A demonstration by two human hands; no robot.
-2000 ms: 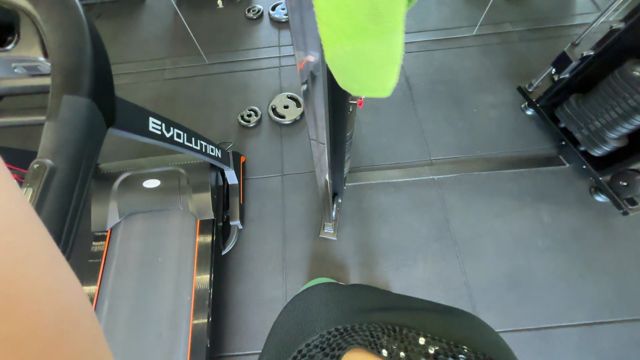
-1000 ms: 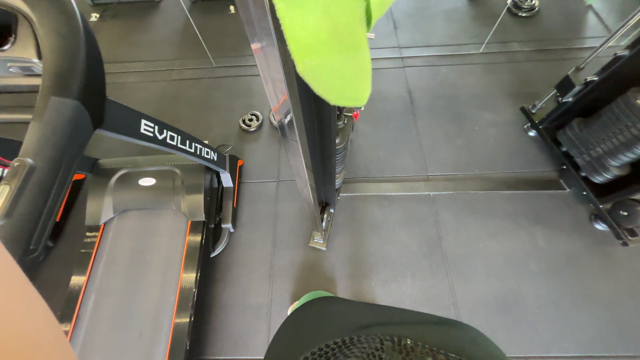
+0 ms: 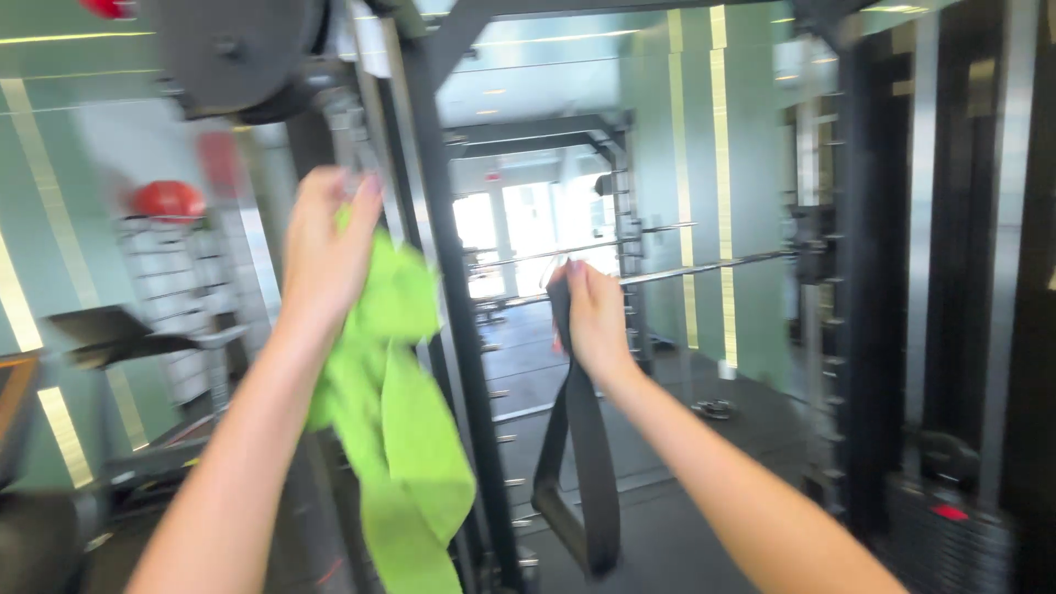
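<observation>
My left hand is raised beside the upright of a cable machine, below a large black pulley housing. Its fingers are closed on a bright green cloth that hangs down in folds; blur hides whether they also touch the metal fitting above. To the right, my right hand pinches the top of a black strap handle, whose loop dangles over the floor with its grip at the bottom.
A barbell crosses the rack behind my right hand. A weight stack stands at the lower right. On the left are a red ball on a rack and a dark console. Weight plates lie on the floor.
The view has swung up from the floor to the rack. Both hands and the black strap handle now show. The green cloth, earlier at the top edge, now hangs from my left hand.
</observation>
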